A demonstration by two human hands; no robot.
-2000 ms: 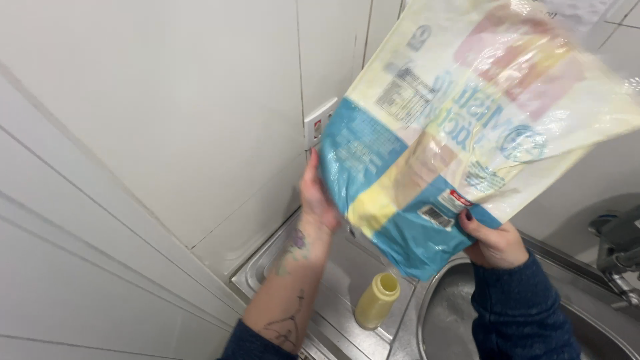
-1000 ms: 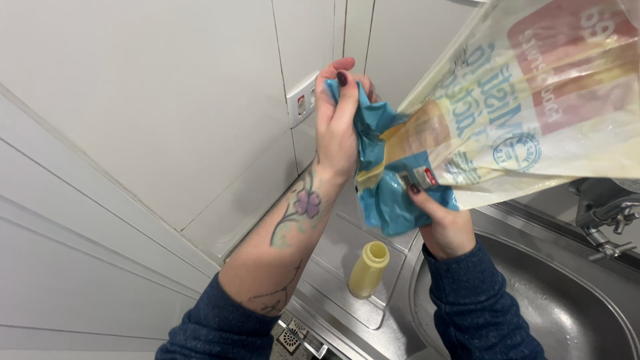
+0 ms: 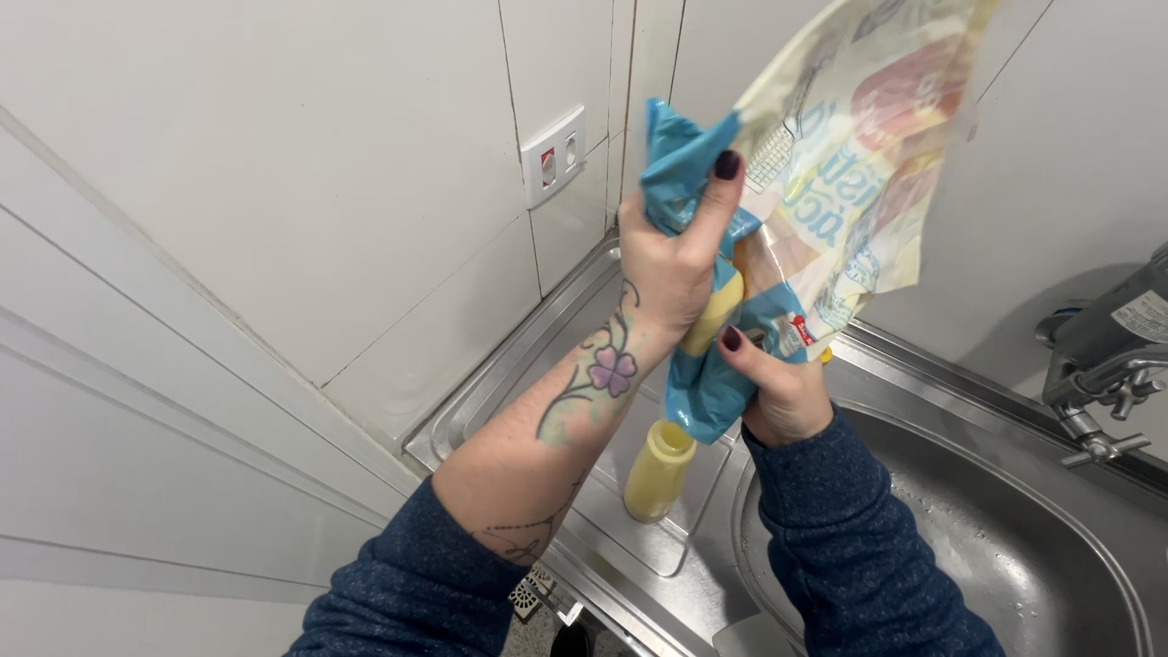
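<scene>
A large printed plastic bag (image 3: pixel 821 182), blue at its bottom and pale higher up, is held up in front of me, tilted to the upper right. My left hand (image 3: pixel 680 251) grips its crumpled blue bottom part, thumb on top. Lower and to the right, my right hand (image 3: pixel 785 392) pinches the bag's blue bottom edge. Just below the bag's lowest corner, an uncapped yellow plastic bottle (image 3: pixel 659 474) stands upright on the steel drainboard. Whether the corner touches the bottle's mouth cannot be told. The fingers behind the bag are hidden.
The drainboard (image 3: pixel 511 365) meets the tiled wall at left, which carries a white socket and switch plate (image 3: pixel 555 157). At right lies the steel sink bowl (image 3: pixel 995 566), with a metal faucet (image 3: pixel 1095 401) on the wall beyond. A floor drain (image 3: pixel 527 593) shows below the counter edge.
The bag's blue bottom, spread fairly flat two seconds ago, is now bunched in my left hand. That hand has moved from the bag's side edge onto its bottom part. The bottle still stands on the drainboard.
</scene>
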